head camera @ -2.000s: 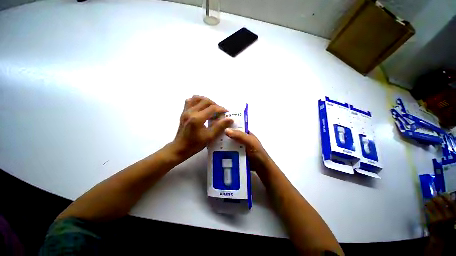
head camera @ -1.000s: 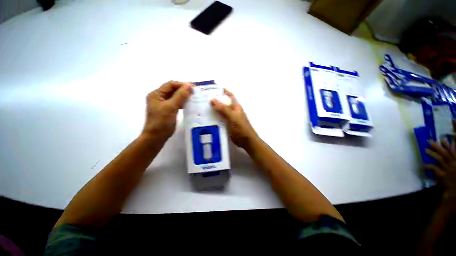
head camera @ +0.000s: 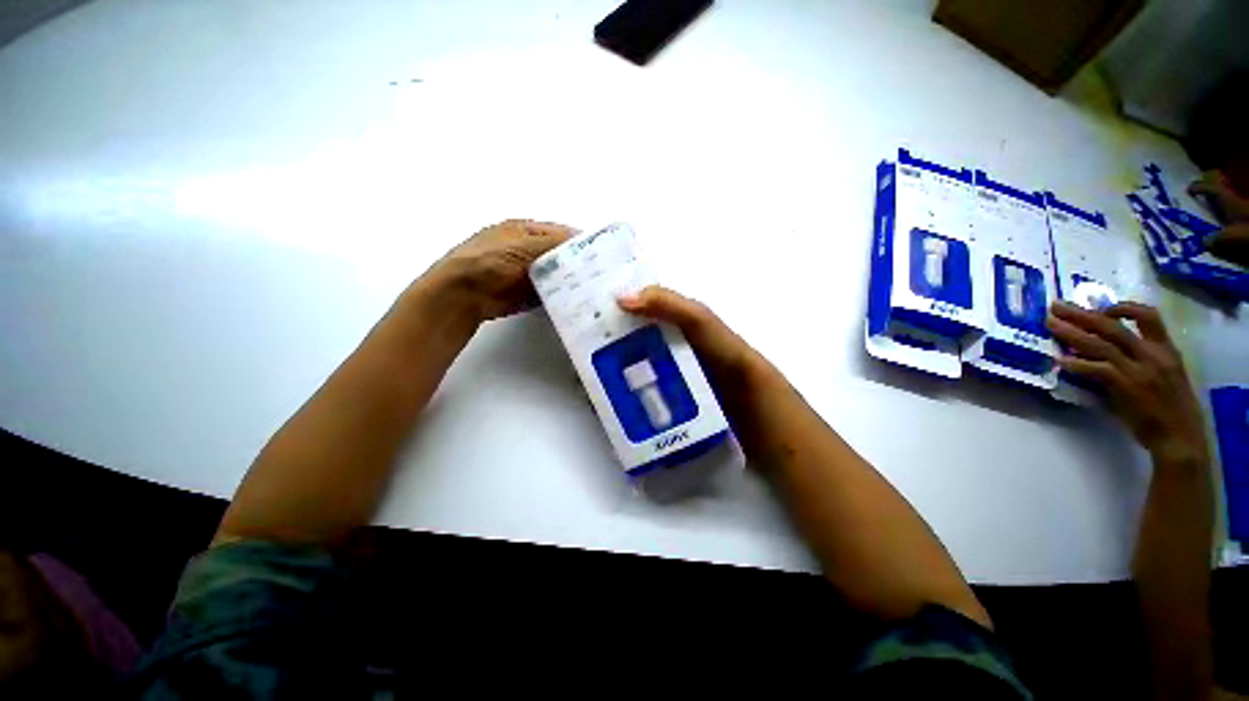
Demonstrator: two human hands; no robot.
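A white and blue retail box (head camera: 633,353) is held tilted over the table, its top leaning left. A pale device shows in its dark blue rectangle. My left hand (head camera: 504,267) is at the box's upper left edge, fingers partly hidden behind it. My right hand (head camera: 692,336) grips the right side, thumb on the front face. The top blue flap does not show; the top edge looks closed. The bottom end, with a blue edge, faces me.
Several waiting boxes (head camera: 940,260) lie side by side at the right with flaps open. Another person's hand (head camera: 1130,363) touches the rightmost one. A black phone (head camera: 652,25) lies at the back, a brown carton (head camera: 1041,34) back right. Blue pieces (head camera: 1189,247) lie far right.
The held box has turned, its top now leaning left, and its top blue flap no longer shows. Another person's hand has come in at the right with a third box beside the two waiting ones.
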